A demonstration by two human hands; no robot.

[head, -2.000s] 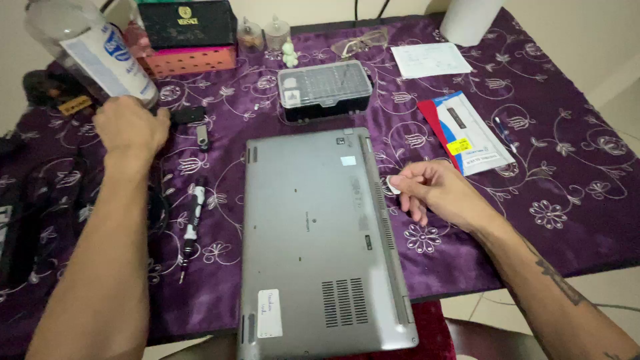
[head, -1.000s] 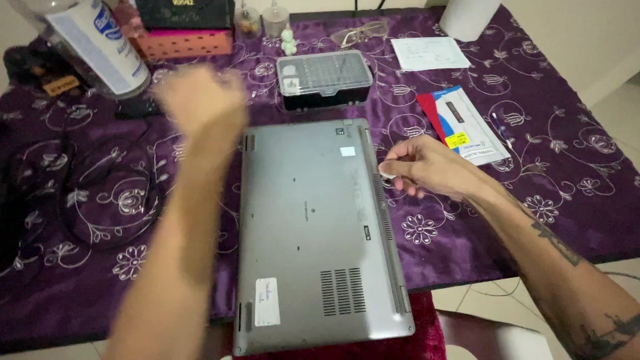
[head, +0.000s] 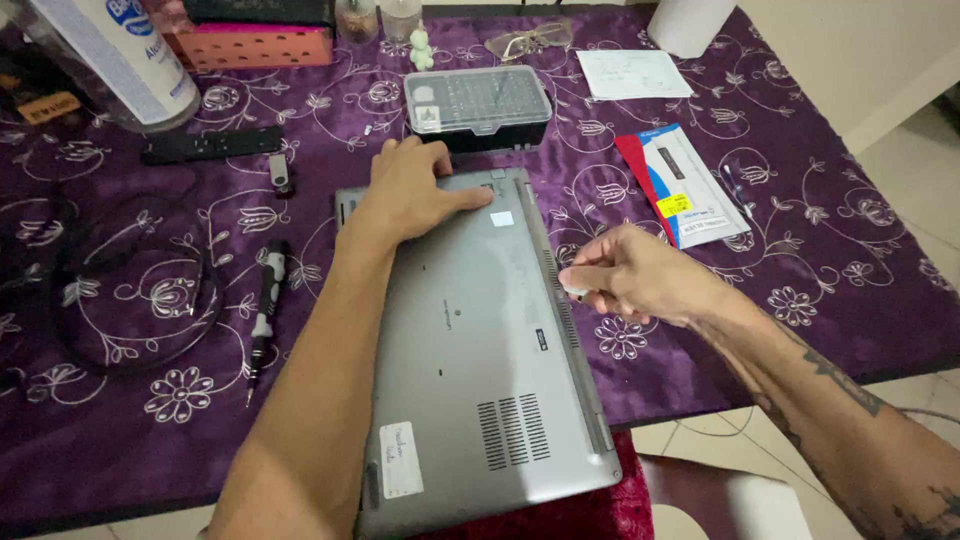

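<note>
A grey laptop (head: 480, 322) lies bottom side up, its vent grille near me and its lower end reaching past the table's front edge. My left hand (head: 420, 187) rests on its far end, fingers over the far edge and thumb on the bottom cover. Between the fingertips of my right hand (head: 619, 274) is a small whitish flat piece (head: 576, 291), held at the vented long edge on the laptop's right; its exact kind is unclear. A black and grey precision screwdriver (head: 266, 307) lies left of my left forearm.
Beyond the laptop stands a clear-lidded case (head: 480, 97). A packet (head: 686, 187) and paper (head: 634, 73) lie right; glasses (head: 532, 39) lie behind. Left are a remote control (head: 214, 142), a USB stick (head: 280, 174), a black cable (head: 210, 322) and a large bottle (head: 127, 60).
My left hand has left the bottle at the upper left and come to rest on the laptop's far end. My right hand stays by the laptop's vented edge with the whitish piece.
</note>
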